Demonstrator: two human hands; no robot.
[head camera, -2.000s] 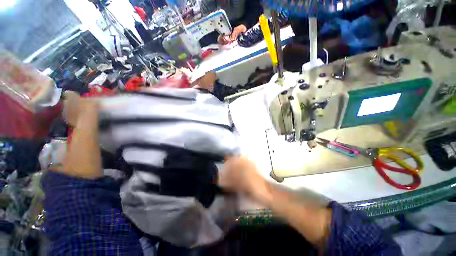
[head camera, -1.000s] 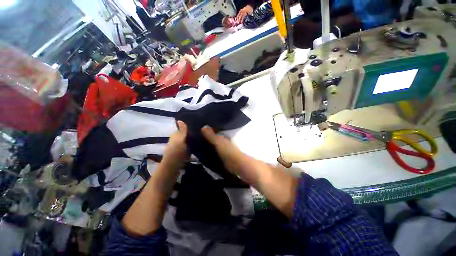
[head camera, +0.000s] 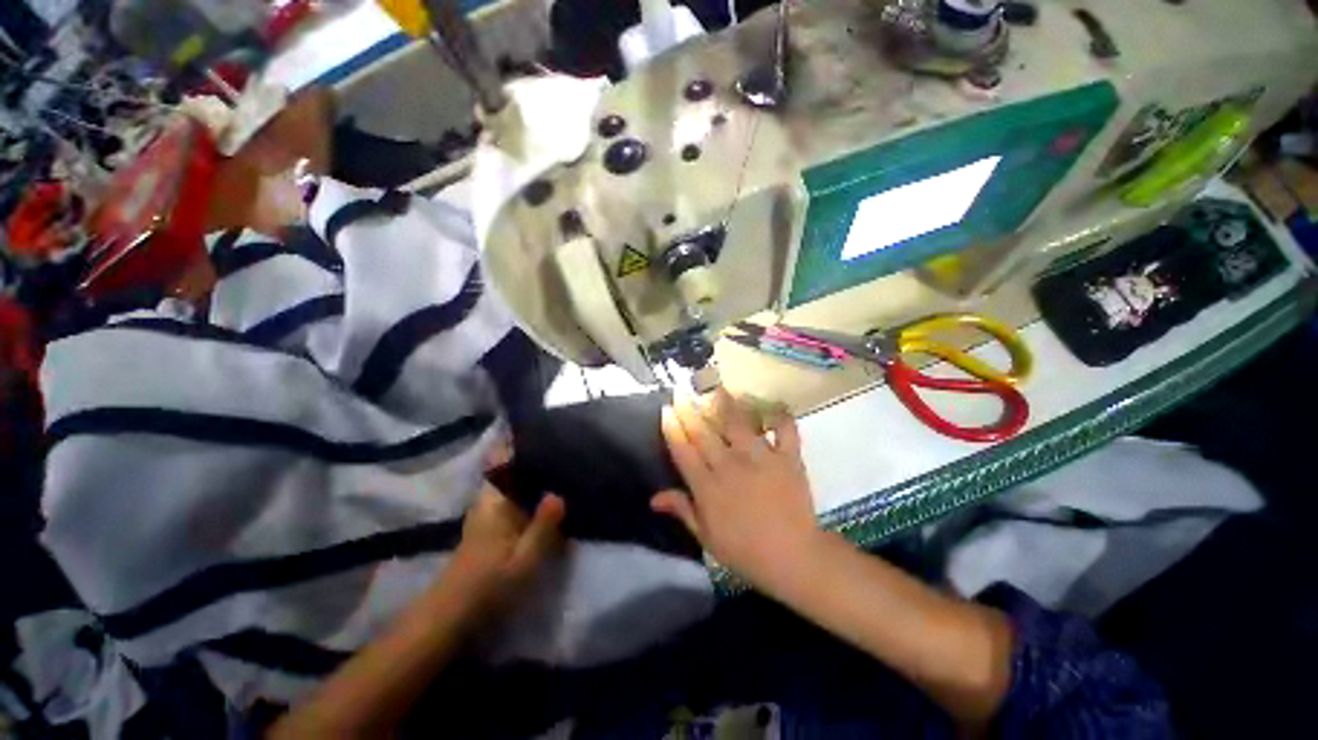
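Note:
A white garment piece with black stripes (head camera: 260, 506) spreads from the left up to the sewing machine. Its black panel (head camera: 600, 460) lies on the machine bed, with its far edge at the presser foot (head camera: 679, 373). My left hand (head camera: 506, 542) grips the cloth at the panel's left side, thumb on top. My right hand (head camera: 744, 484) lies on the panel's right edge just in front of the needle area, fingertips close to the foot. The fingers' undersides are hidden. The machine head (head camera: 651, 217) stands above the cloth.
Shears with red and yellow handles (head camera: 961, 390) lie right of the needle, with slim pink and blue snips (head camera: 788, 344) beside the blades. A black case (head camera: 1135, 297) lies further right. A green ruled edge (head camera: 925, 499) runs along the front. Red cloth (head camera: 145, 217) is at upper left.
The garment has moved from in front of the wearer to the machine, its black panel now by the foot. Both hands have moved apart, the right one to the needle area. The view is closer to the machine.

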